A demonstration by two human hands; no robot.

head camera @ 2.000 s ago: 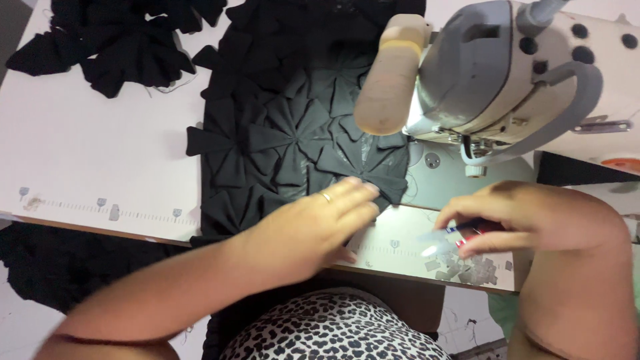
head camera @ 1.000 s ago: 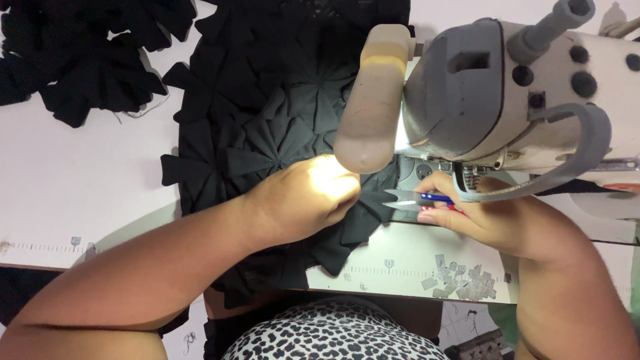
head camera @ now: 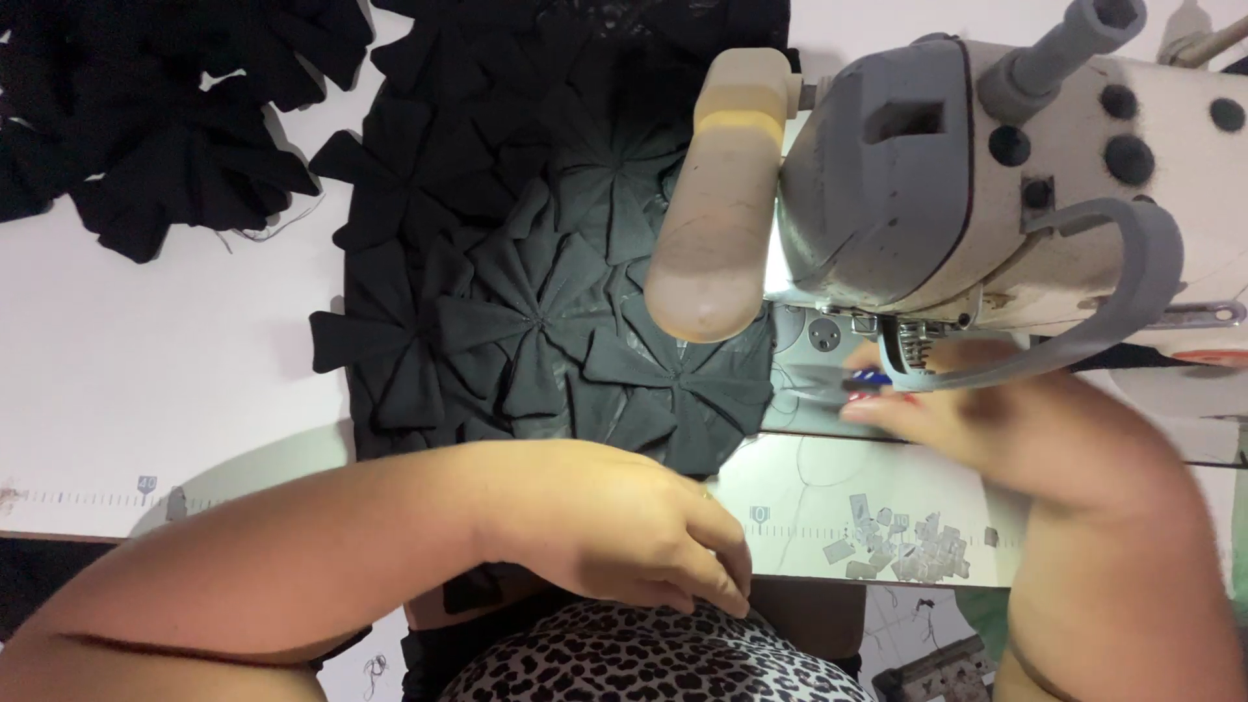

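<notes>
Black fabric with pleated, star-like flowers [head camera: 536, 322] lies on the sewing table, its right part beside the needle area of a sewing machine [head camera: 877, 175]. My left hand [head camera: 643, 526] hangs over the table's front edge, below the fabric, fingers bent and pointing down to the right; whether it pinches a thread or anything else cannot be seen. My right hand [head camera: 907, 390] is shut on small thread snips [head camera: 863, 383] with blue and red on the handles. Their blurred blades point left over the metal machine bed [head camera: 814, 419], near the fabric's right edge. The machine's presser area partly covers this hand.
More black flower pieces [head camera: 175, 127] with loose threads lie at the upper left. A printed ruler scale runs along the table's front edge [head camera: 292, 507]. Several small grey stickers [head camera: 907, 541] are at the front right. A pale rounded attachment [head camera: 717, 214] hangs over the fabric.
My left hand has moved off the fabric, down toward the table's front edge. My right hand stays by the machine bed with the snips. The view has shifted slightly.
</notes>
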